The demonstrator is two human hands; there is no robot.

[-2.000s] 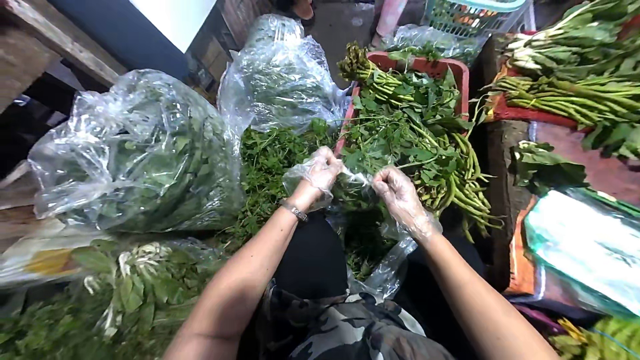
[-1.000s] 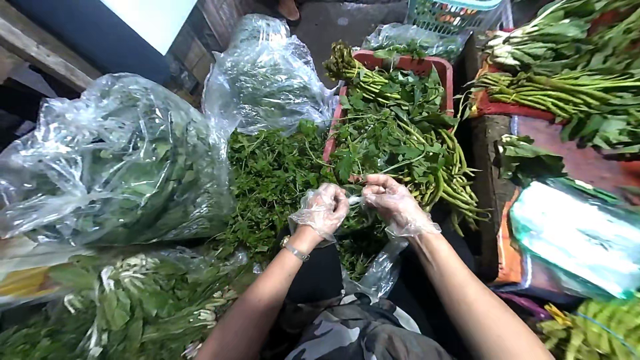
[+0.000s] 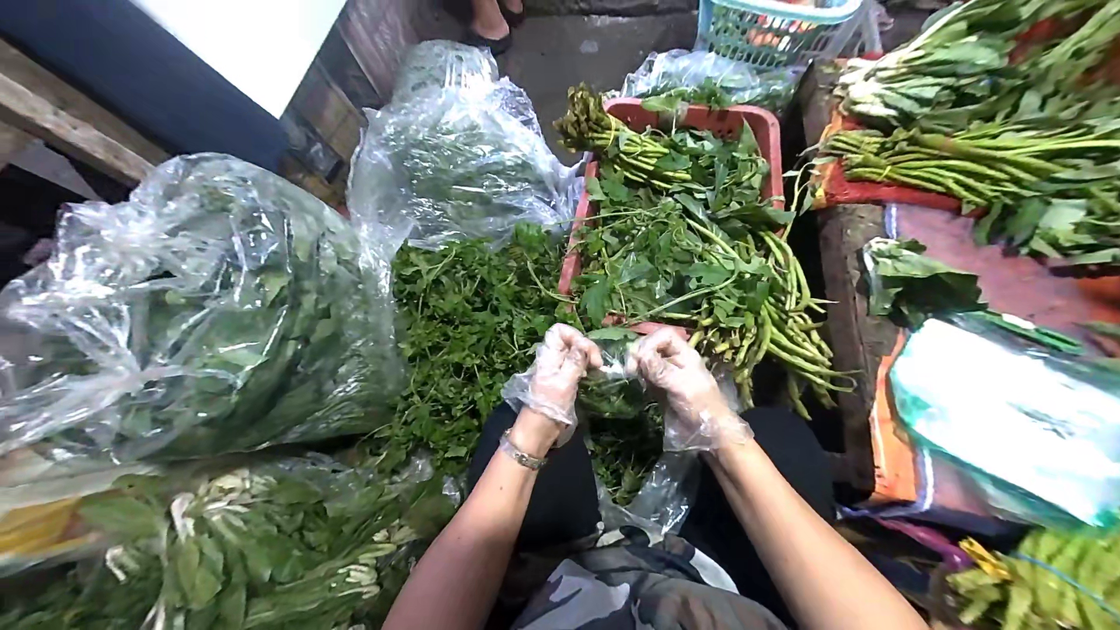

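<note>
My left hand (image 3: 557, 372), in a clear plastic glove with a wristwatch below it, pinches one side of a small clear plastic bag (image 3: 615, 366) at its top. Opposite it, my right hand (image 3: 681, 378), gloved the same way, pinches the other side, a short gap apart. Green leaves show at and below the bag's top; how full it is cannot be told. Just beyond my hands stands a red plastic crate (image 3: 766, 131) with leafy greens (image 3: 665, 254) and long green beans (image 3: 792, 306) hanging over its right side. A loose heap of leafy greens (image 3: 472, 324) lies left of my hands.
Large clear bags of greens (image 3: 262, 306) (image 3: 464, 157) stand left and ahead. Bundled leafy stalks (image 3: 945, 162) and a stack of plastic bags (image 3: 989, 411) lie on the raised surface at right. A teal basket (image 3: 770, 35) and a person's feet (image 3: 490, 26) are at the top.
Both hands have drawn nearer each other compared with two seconds ago, and remain at the small bag. The view has shifted somewhat.
</note>
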